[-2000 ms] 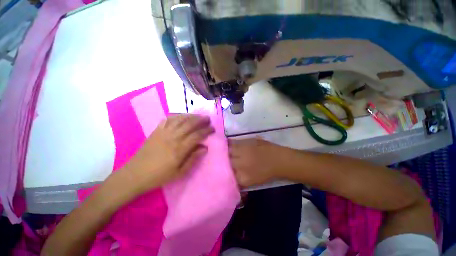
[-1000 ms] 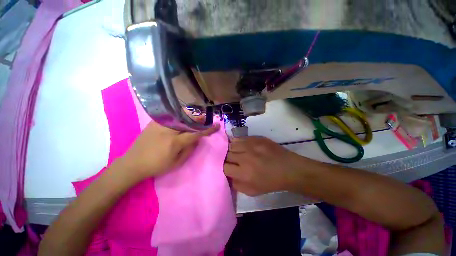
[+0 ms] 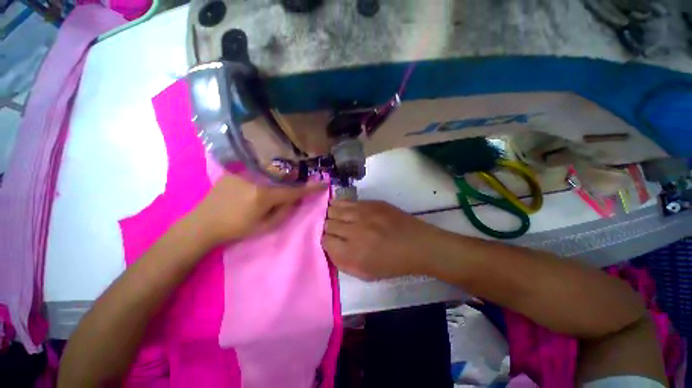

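The pale pink strip (image 3: 277, 295) lies on the magenta panel (image 3: 186, 163), running from the presser foot down over the table's front edge. The presser foot and needle area (image 3: 334, 178) of the sewing machine (image 3: 470, 121) is at the strip's top end, partly hidden by the metal guard and my fingers. My left hand (image 3: 243, 208) lies flat on the strip, fingertips close to the foot. My right hand (image 3: 368, 239) has its fingers curled at the strip's right edge, just below the foot, holding the edge.
Scissors with green and yellow handles (image 3: 497, 201) lie right of the needle, by a dark green cloth (image 3: 455, 158). A red-and-white packet (image 3: 592, 193) lies farther right. Long pale pink strips (image 3: 38, 159) hang at the table's left. Magenta pieces (image 3: 542, 341) are below my right forearm.
The strip and panel have moved up under the machine head, with more magenta panel showing beyond the guard. Both hands have stayed near the foot, my right hand slightly higher than at first.
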